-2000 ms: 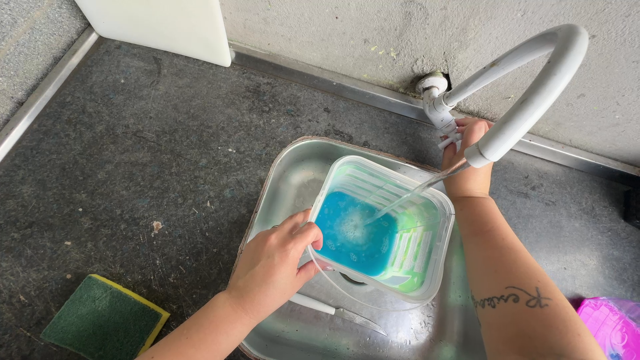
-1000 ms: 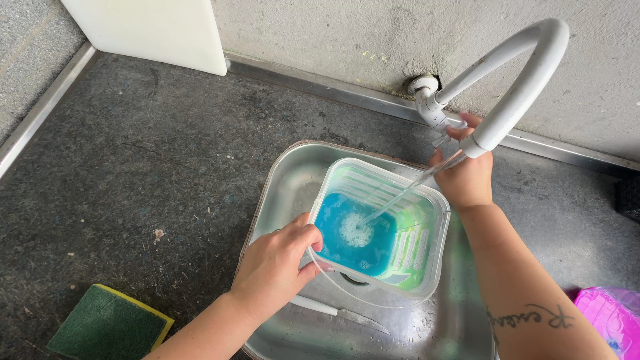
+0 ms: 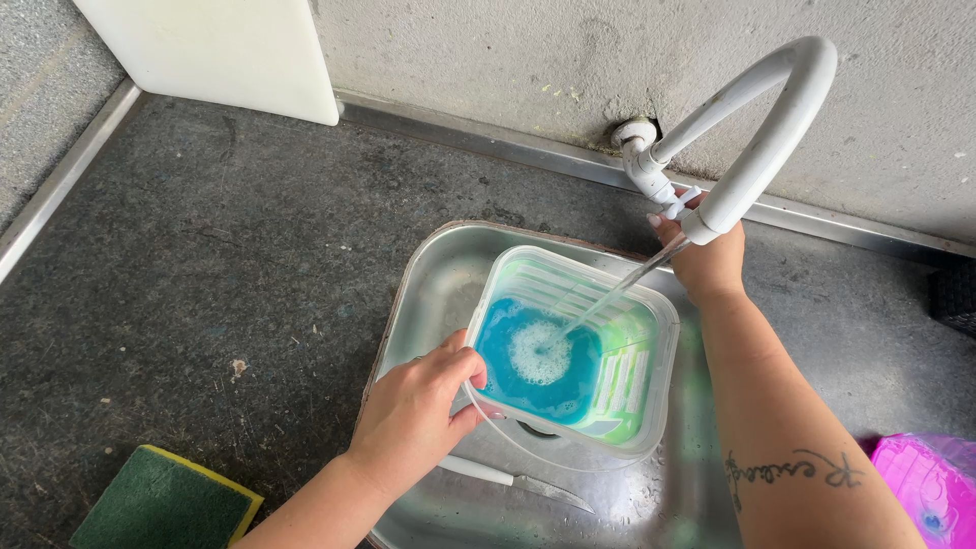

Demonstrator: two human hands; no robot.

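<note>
My left hand grips the left rim of a clear plastic tub with a wire-like handle, held tilted over the stainless steel sink. Blue liquid with white foam lies in the tub. Water runs into it from the spout of a white faucet. My right hand is at the faucet's handle, its fingers partly hidden behind the spout. Below the tub, a white-handled knife with a serrated blade lies in the sink.
A green and yellow sponge lies on the dark countertop at left. A white board leans against the wall. At the right edge are a bright pink plastic item and a black textured object.
The foam where the water lands has spread, and the stream looks thicker. My right hand has shifted slightly around the faucet handle. My left hand keeps its hold on the tub.
</note>
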